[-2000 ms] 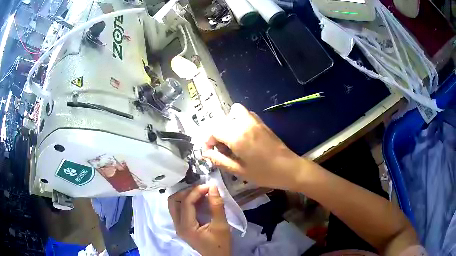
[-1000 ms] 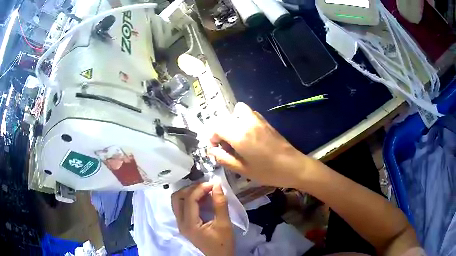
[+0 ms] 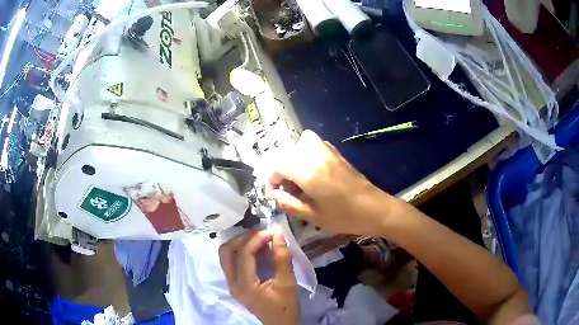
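Note:
A white sewing machine head (image 3: pixel 146 152) fills the left of the head view. A thin white garment piece (image 3: pixel 197 279) hangs from the brightly lit needle area (image 3: pixel 260 206) down over the lap. My left hand (image 3: pixel 260 266) is below the needle area, thumb and fingertips pinching the edge of the cloth. My right hand (image 3: pixel 317 184) is just above and right of it, fingers curled with the fingertips close to the presser foot. Glare hides what my right fingertips touch.
On the dark cloth at right lie yellow-green thread snips (image 3: pixel 381 131), a black smartphone (image 3: pixel 388 66) and thin dark tweezers (image 3: pixel 357 63). White cones (image 3: pixel 339 14) and a small-parts tray (image 3: pixel 279 19) are behind. White cables (image 3: pixel 501 82) hang near a blue bin (image 3: pixel 501 216) of pale cloth.
The view has shifted slightly, so the machine appears a little further right. Both hands stay in nearly the same place at the needle area.

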